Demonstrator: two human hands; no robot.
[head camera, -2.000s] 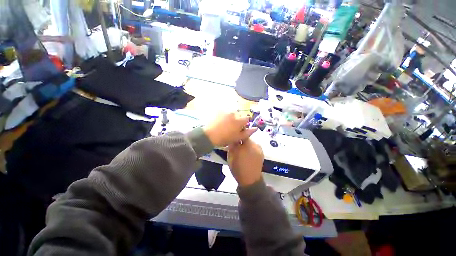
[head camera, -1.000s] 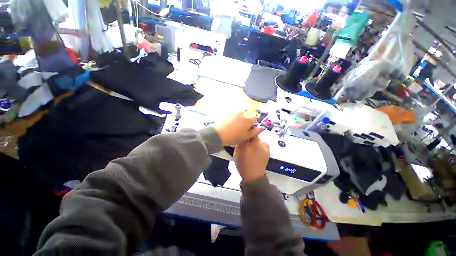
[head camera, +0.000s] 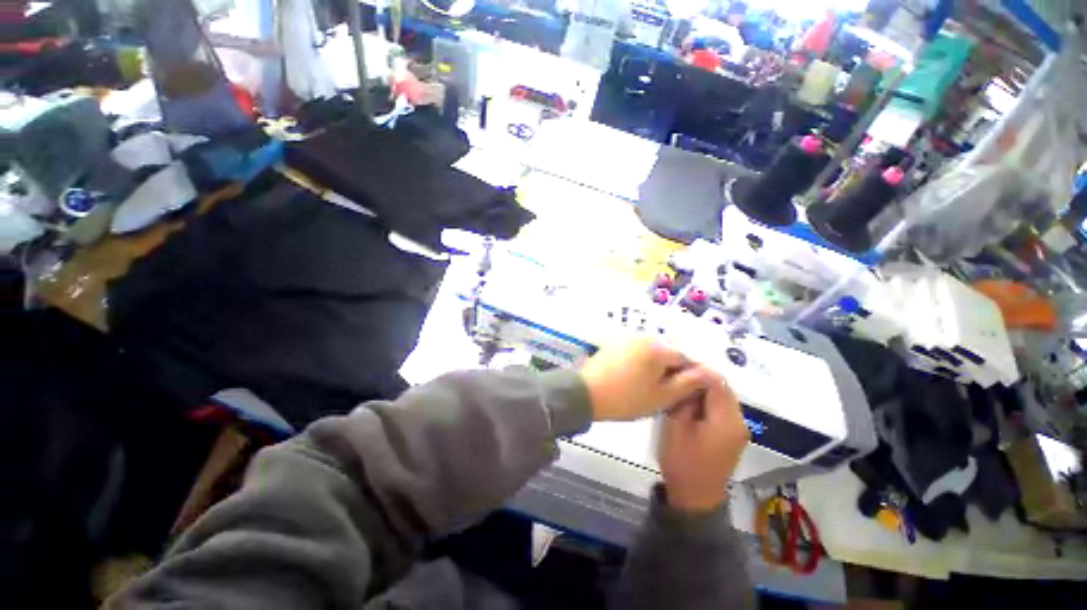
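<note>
The white sewing machine head (head camera: 799, 372) with a blue stripe lies across the middle. Its dark control panel (head camera: 781, 436) shows partly beside my right hand. My left hand (head camera: 629, 379) comes in over the machine's front side, fingers bent. My right hand (head camera: 703, 450) is upright against it, and their fingertips meet in front of the head. Anything between the fingertips is too small and blurred to tell. The needle area (head camera: 489, 340) is left of my left hand. Large black garment panels (head camera: 274, 298) lie left of the machine.
Black thread cones (head camera: 781, 181) stand behind the head, with pink-based small cones (head camera: 697, 300) nearer. A red and yellow ring bundle (head camera: 789, 533) hangs at the machine's front right. Dark cloth pieces (head camera: 936, 441) lie to the right. A grey cloth piece (head camera: 682, 197) lies behind.
My hands have come from over the top of the head to its front side, fingertips still together. The view has shifted, so the machine sits further right. The small black piece on the bed is now hidden.
</note>
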